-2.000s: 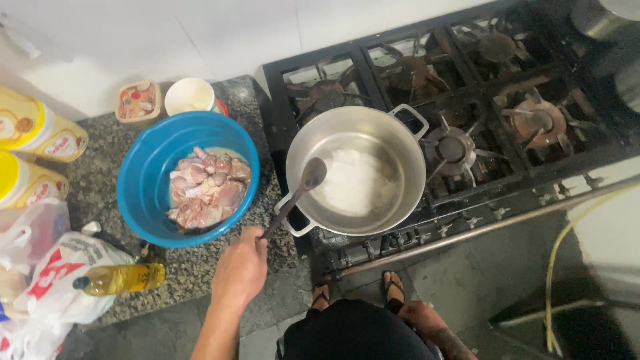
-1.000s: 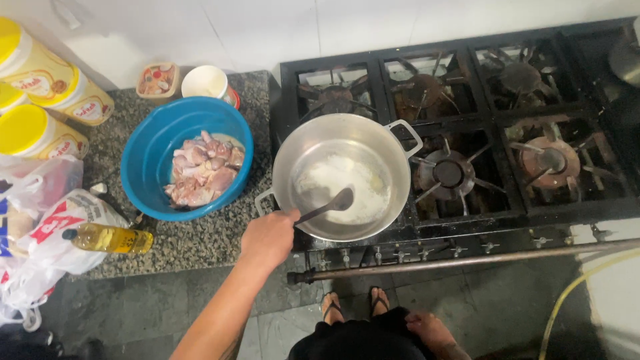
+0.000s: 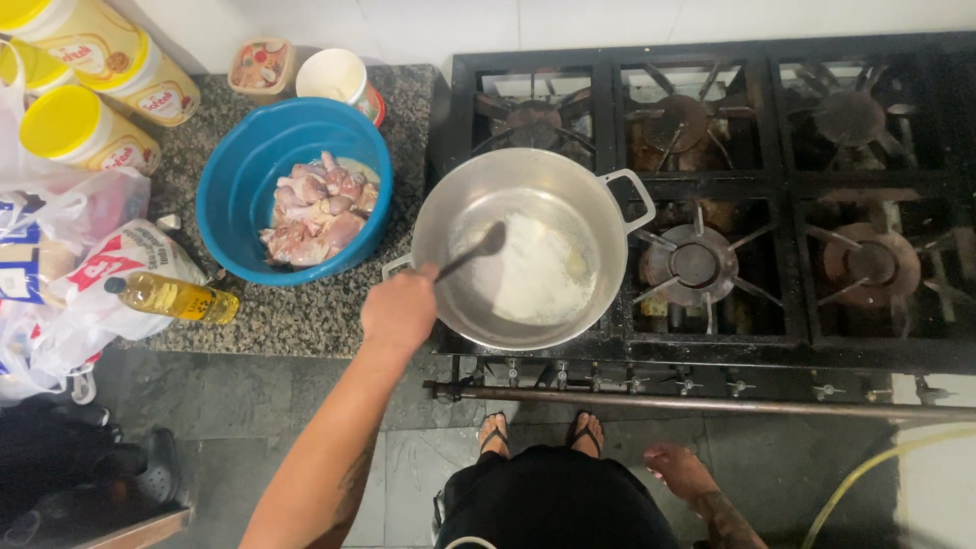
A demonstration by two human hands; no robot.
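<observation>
My left hand (image 3: 400, 309) grips the handle of a dark spoon (image 3: 492, 240), whose head is inside a large metal pot (image 3: 496, 179). White, foamy-looking contents (image 3: 537, 267) cover much of the pot's bottom. The pot stands on the front left of a black gas stove (image 3: 793, 183), its left handle near my left wrist. To the left, a blue plastic basin (image 3: 229, 171) holds raw chicken pieces (image 3: 316, 213) on the speckled stone counter. My right hand (image 3: 675, 465) hangs in front of the stove, right of my body, its fingers partly curled; no object shows in it.
Behind the basin are a white tub (image 3: 332, 76) and a plastic container of food (image 3: 261, 69). An oil bottle (image 3: 179, 297), plastic bags (image 3: 114, 282) and several yellow-lidded tubs (image 3: 88, 130) lie or stand at left. A metal rail (image 3: 648, 400) runs along the stove front. A yellowish hose (image 3: 846, 480) is at right.
The spoon's head has moved from the pot's left side over its white contents, with my left hand still on the handle. My right hand stays low beside my body.
</observation>
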